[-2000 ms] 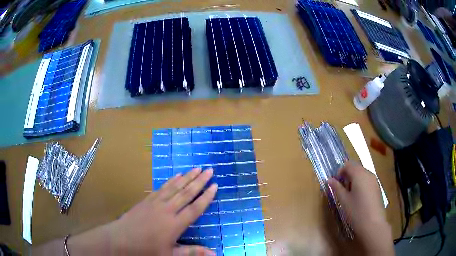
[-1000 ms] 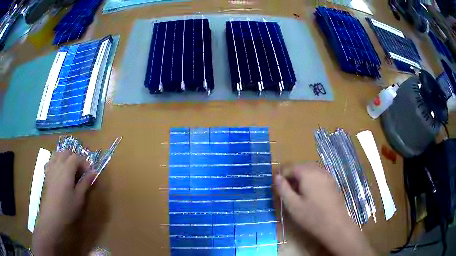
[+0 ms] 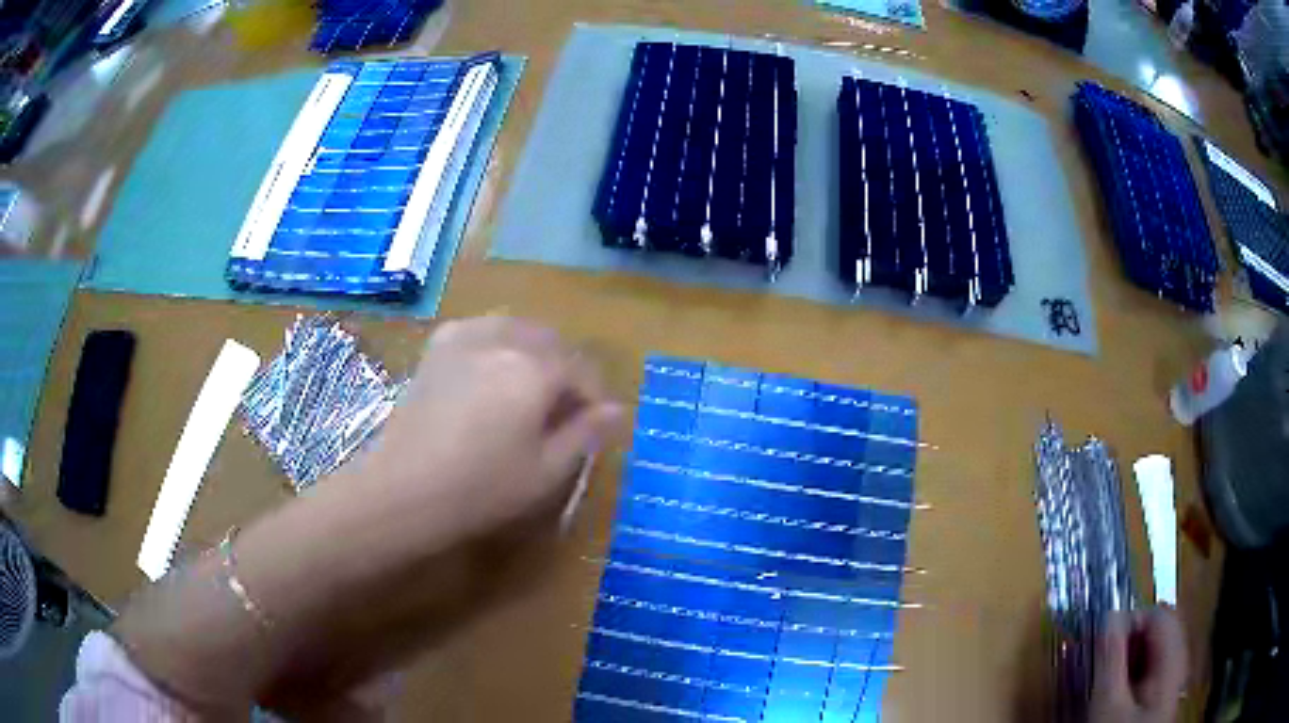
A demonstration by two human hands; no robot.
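A bright blue solar cell assembly (image 3: pixel 756 544) lies flat on the brown tabletop, crossed by thin silver lines whose ends stick out at the sides. My left hand (image 3: pixel 488 424) is just left of its upper part, fingertips pinched on a short silver ribbon piece (image 3: pixel 577 492). My right hand (image 3: pixel 1142 661) is at the bottom right, partly cut off by the edge, at the lower end of a silver ribbon bundle (image 3: pixel 1081 530). Its fingers are bent; whether they grip a ribbon is unclear. A messy pile of cut ribbon pieces (image 3: pixel 318 403) lies left of my left hand.
Two dark blue cell stacks (image 3: pixel 703 156) stand on a pale mat (image 3: pixel 558 170). A blue stack with white strips (image 3: pixel 354 177) is on a green mat (image 3: pixel 163 212). White strips (image 3: pixel 198 452) flank the work; a black bar (image 3: pixel 96 424) lies far left, a white bottle (image 3: pixel 1209 381) right.
My left hand has moved right from the messy pile to beside the assembly, with a ribbon piece. My right hand has gone from the assembly's right edge to the ribbon bundle. The view has shifted left.
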